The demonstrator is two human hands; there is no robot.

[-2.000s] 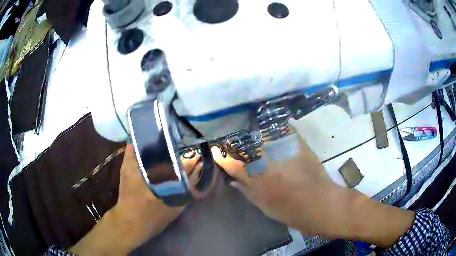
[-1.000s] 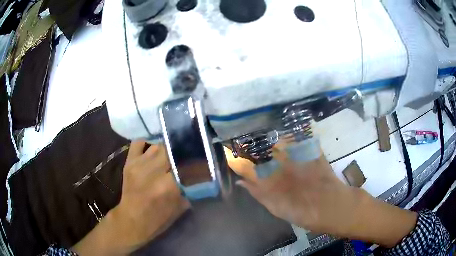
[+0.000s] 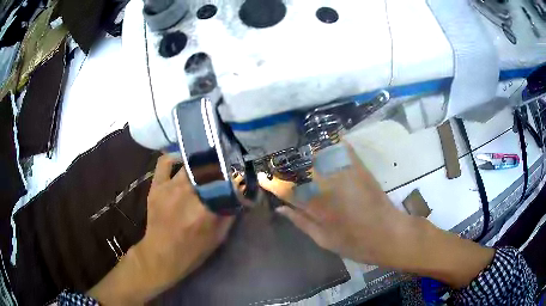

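A dark brown garment panel (image 3: 72, 239) lies under and in front of the white sewing machine head (image 3: 311, 54). My left hand (image 3: 179, 227) rests on the brown cloth, left of the needle area, its fingertips partly hidden by the shiny curved guard (image 3: 203, 152). My right hand (image 3: 353, 209) is on the cloth at the right of the needle area, with light bands on two fingers. Its thumb and index fingertips are close to the foot, and whether they pinch the cloth is hidden. A slanting placement mark (image 3: 123, 194) shows on the panel. The presser foot cannot be made out clearly.
On the table at right lie a narrow brown strip (image 3: 449, 150), a small brown scrap (image 3: 416, 204), a red-and-blue tool (image 3: 498, 161) and a black cord (image 3: 479, 185). More dark brown panels (image 3: 39, 101) and gold-patterned material (image 3: 39, 42) are at the far left.
Since one second ago the view has shifted, so the machine head sits slightly further left and higher. My left fingers now reach further in behind the guard. My right hand stays near the needle area.
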